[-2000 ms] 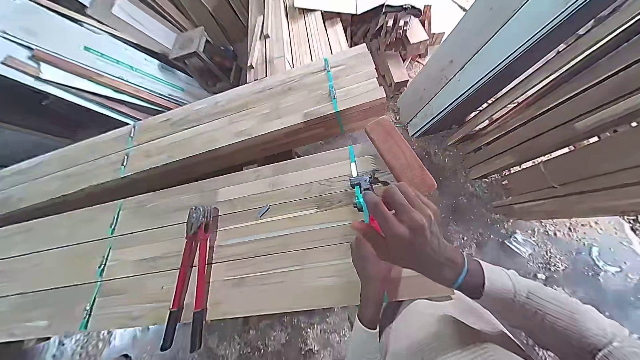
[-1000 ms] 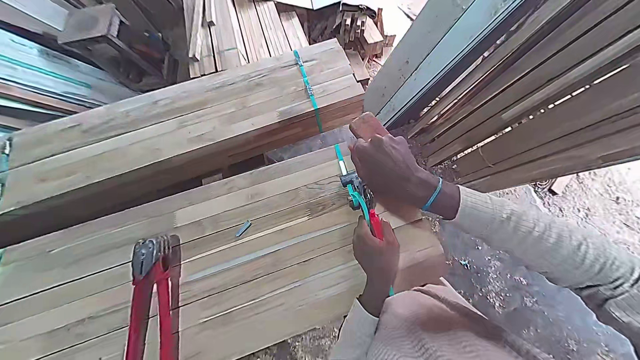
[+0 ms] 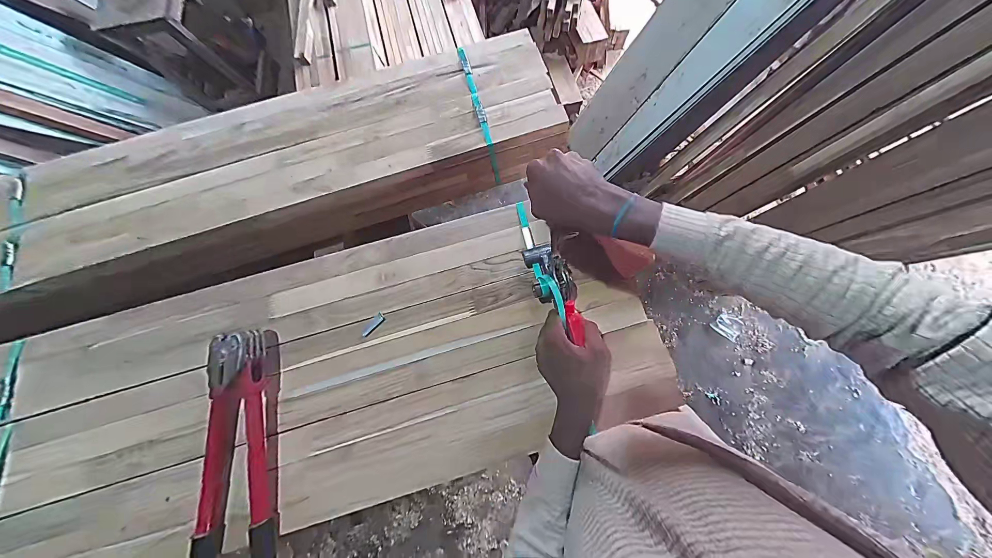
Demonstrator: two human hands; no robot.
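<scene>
My left hand (image 3: 573,356) is closed around the red handle of a metal strapping tensioner (image 3: 549,271), which sits on a stack of planed boards (image 3: 403,310). A green strap (image 3: 522,213) runs through the tool and across the boards. Farther up, my right hand (image 3: 570,190) is curled in a fist at the top of the tool; its fingers hide what it grips, probably the tool's lever. A red-brown block-like thing (image 3: 626,256) shows under my right wrist. Red-handled crimping pliers (image 3: 240,387) lie on the boards at the left, and a small metal strapping seal (image 3: 373,325) lies between.
Behind is a second board stack (image 3: 310,147) with a green strap (image 3: 478,108) around it. Long boards (image 3: 852,139) stand or lie at the right. More timber (image 3: 395,39) is at the back. The ground (image 3: 790,418) at lower right carries wood shavings.
My right hand has moved from low on the tool up to its far end, and farther from my left hand. The view has shifted closer over the boards.
</scene>
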